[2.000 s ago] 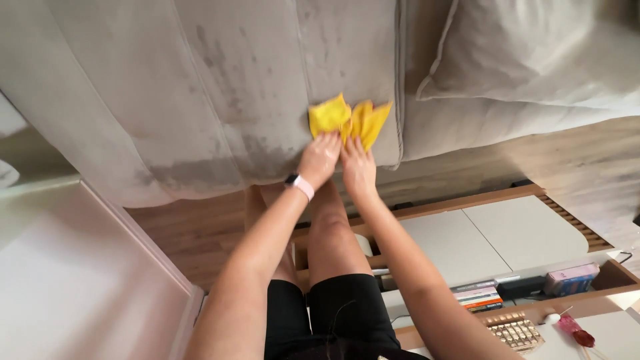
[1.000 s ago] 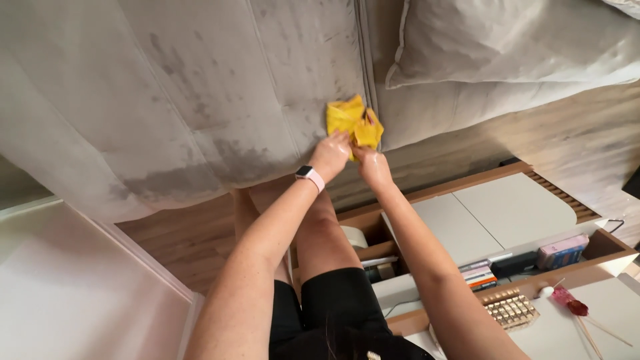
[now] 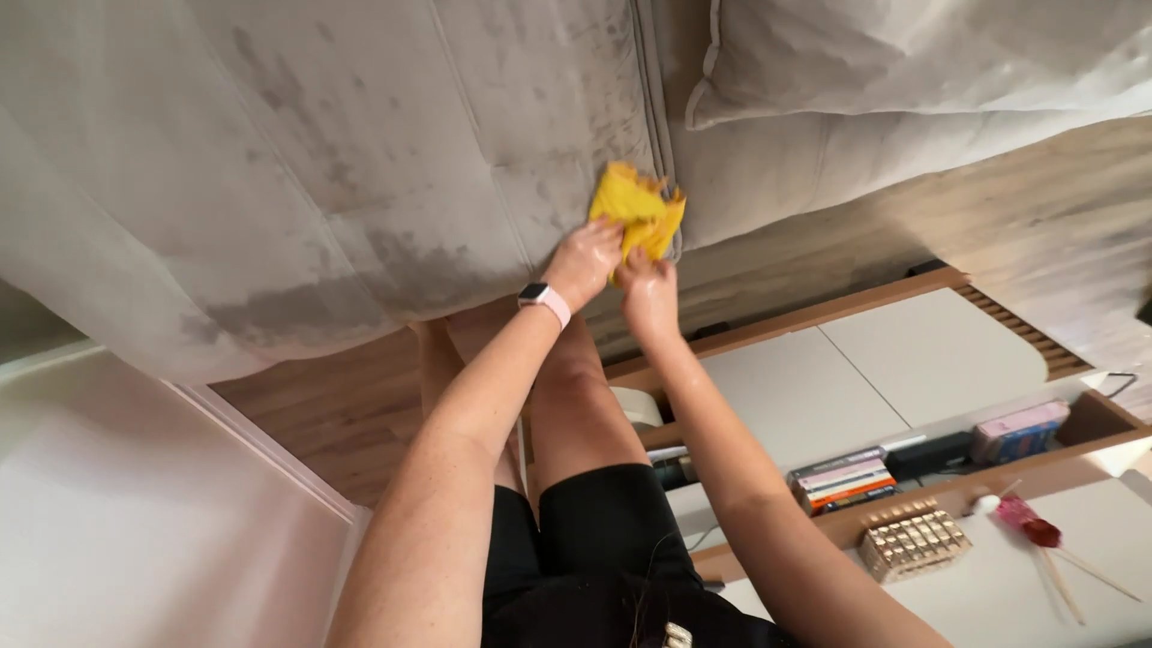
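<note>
A bunched yellow cloth [image 3: 637,211] lies against the grey upholstered sofa seat [image 3: 360,180], close to the seam at its right side. My left hand [image 3: 585,261], with a smartwatch on the wrist, grips the cloth's lower left part. Beside it, my right hand [image 3: 648,288] holds the lower edge of the same cloth, its fingertips partly hidden in the folds. Both hands look wet. Dark damp patches [image 3: 288,310] mark the sofa fabric to the left of the hands.
A grey cushion [image 3: 900,63] rests on the sofa at upper right. Below right stands a white and wood cabinet [image 3: 810,378] with books [image 3: 846,481], a beaded box [image 3: 913,544] and artificial-looking flowers [image 3: 1042,533]. A white wall [image 3: 162,504] is at lower left, over wood flooring [image 3: 324,414].
Both hands have moved with the yellow cloth to the right over the sofa seat, up to the seam. The view has shifted somewhat. Both hands keep their hold on the cloth.
</note>
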